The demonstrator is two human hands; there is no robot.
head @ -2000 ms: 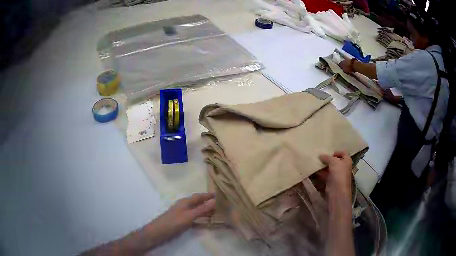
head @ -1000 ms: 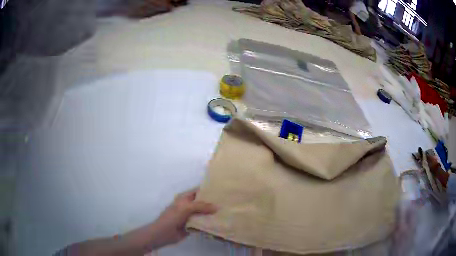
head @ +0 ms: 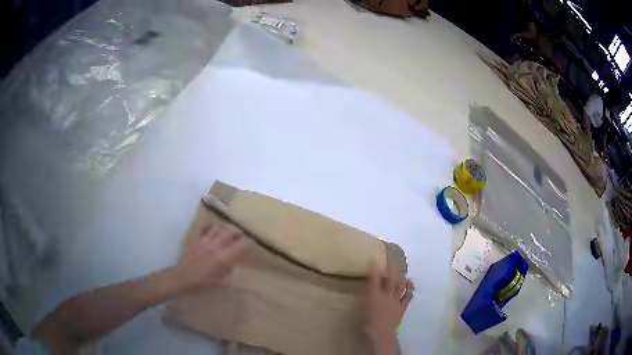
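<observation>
A beige handbag (head: 277, 298) lies flat on white sheets (head: 277, 132) in front of me, its top edge partly folded over. My left hand (head: 211, 256) rests on the bag's upper left part, fingers spread and slightly blurred. My right hand (head: 385, 298) is at the bag's upper right corner, with its fingers over the edge. Whether they pinch the cloth cannot be told. The bag's lower edge is partly cut off by the frame.
Glossy clear polybags (head: 104, 83) lie at the left. At the right are a yellow tape roll (head: 470, 176), a blue tape roll (head: 452, 205), a white card (head: 472, 254), a blue tape dispenser (head: 495, 291) and flat clear bags (head: 520, 194). Beige bags (head: 554, 104) are piled beyond.
The view has turned left. The handbag, lifted by my left hand before, now lies flat on the white sheets. My right hand has come into view on it.
</observation>
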